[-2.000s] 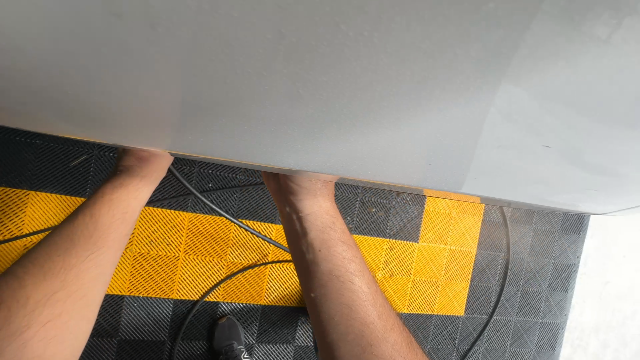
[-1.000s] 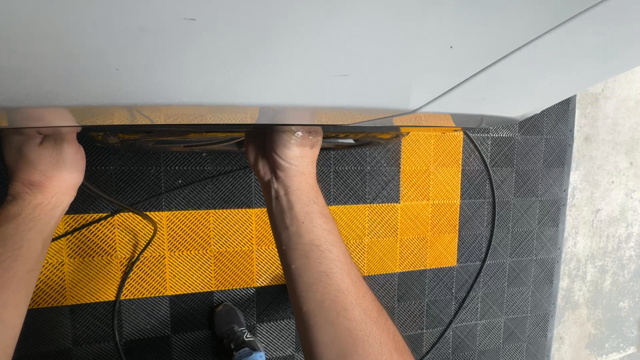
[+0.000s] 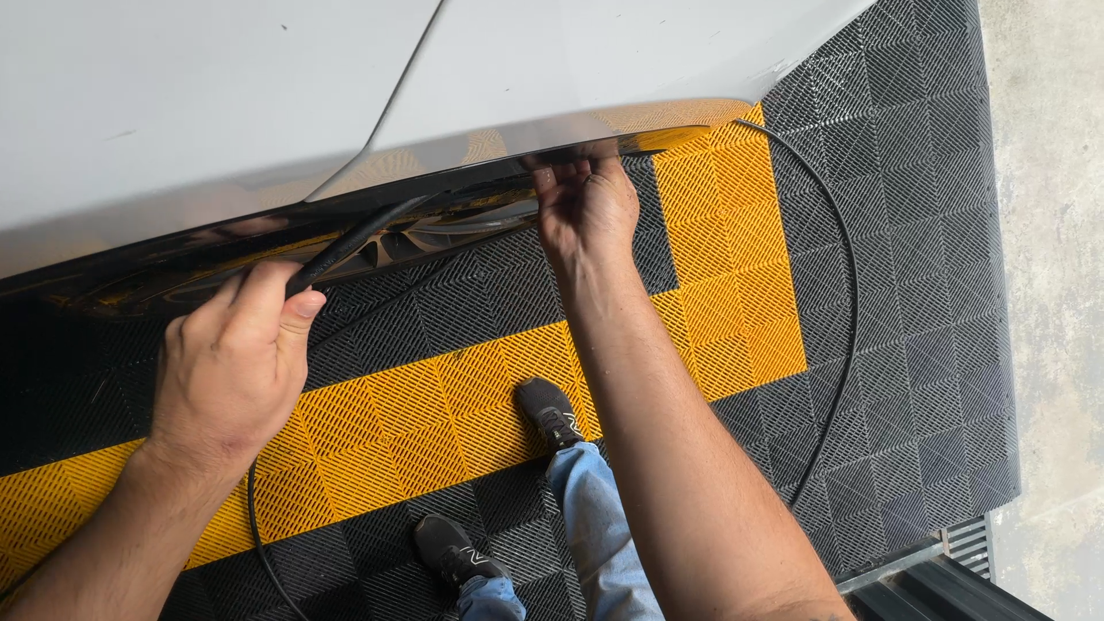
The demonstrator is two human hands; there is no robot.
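My left hand (image 3: 233,366) is closed around a black rod-like handle or tube (image 3: 354,243), whose far end reaches to the underside of the white car body (image 3: 216,103). Farther right, my right hand (image 3: 591,207) has its palm turned up and its fingers curled at the glossy black lower edge (image 3: 483,172) of the body; the fingertips are partly hidden, and whether they grip anything I cannot tell. Between the hands, part of a spoked wheel (image 3: 405,246) shows below the edge.
Black and yellow ribbed floor tiles (image 3: 414,423) lie below. A black hose or cable (image 3: 849,285) curves over them at the right, another stretch (image 3: 259,535) at lower left. My shoes (image 3: 548,410) stand on the tiles. A dark metal structure (image 3: 940,586) and bare concrete (image 3: 1048,302) are at the right.
My left hand has come out from the car's lower edge and now shows the black handle or tube in it. My right hand remains at that edge. The view has shifted and turned.
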